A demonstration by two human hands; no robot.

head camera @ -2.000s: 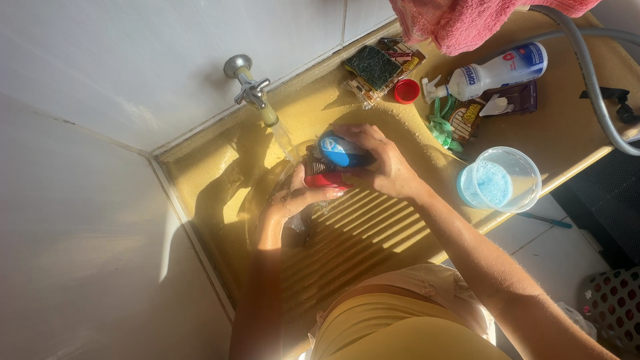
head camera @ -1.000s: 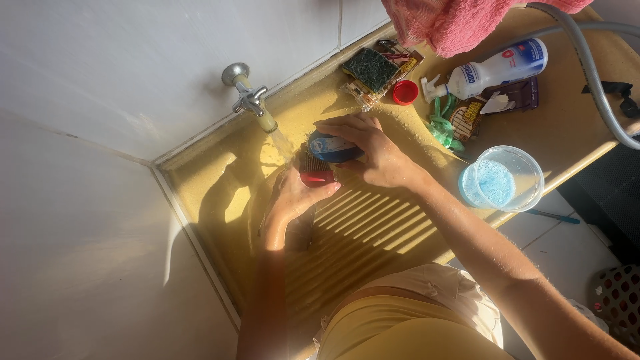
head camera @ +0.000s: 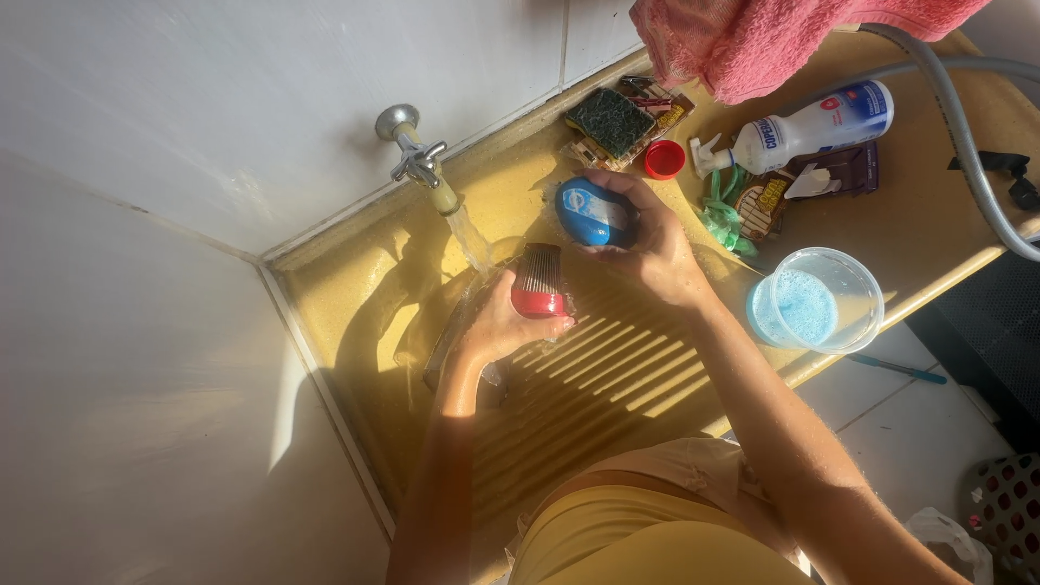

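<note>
My left hand (head camera: pixel 496 325) grips a small ribbed object with a red base (head camera: pixel 539 286), which looks like a pleated filter or a brush; I cannot tell which. It is held just right of the water running from the tap (head camera: pixel 420 162). In my right hand (head camera: pixel 650 244) is a blue oval scrubbing brush with a pale top (head camera: pixel 595 213), raised above and to the right of the red piece and apart from it. Below both hands lies the ribbed washboard of the yellow sink (head camera: pixel 601 366). A clear, wet item lies partly hidden under my left wrist.
On the ledge are a green scouring sponge (head camera: pixel 611 122), a red cap (head camera: pixel 665 159), a spray bottle (head camera: pixel 812 126), a green bag (head camera: pixel 725 215) and a clear tub of blue suds (head camera: pixel 815 301). A pink towel (head camera: pixel 747 41) and grey hose (head camera: pixel 951 114) border the ledge.
The blue brush was against the red piece in both earlier frames; my right hand has now lifted it away, up and to the right. My left hand keeps hold of the red piece.
</note>
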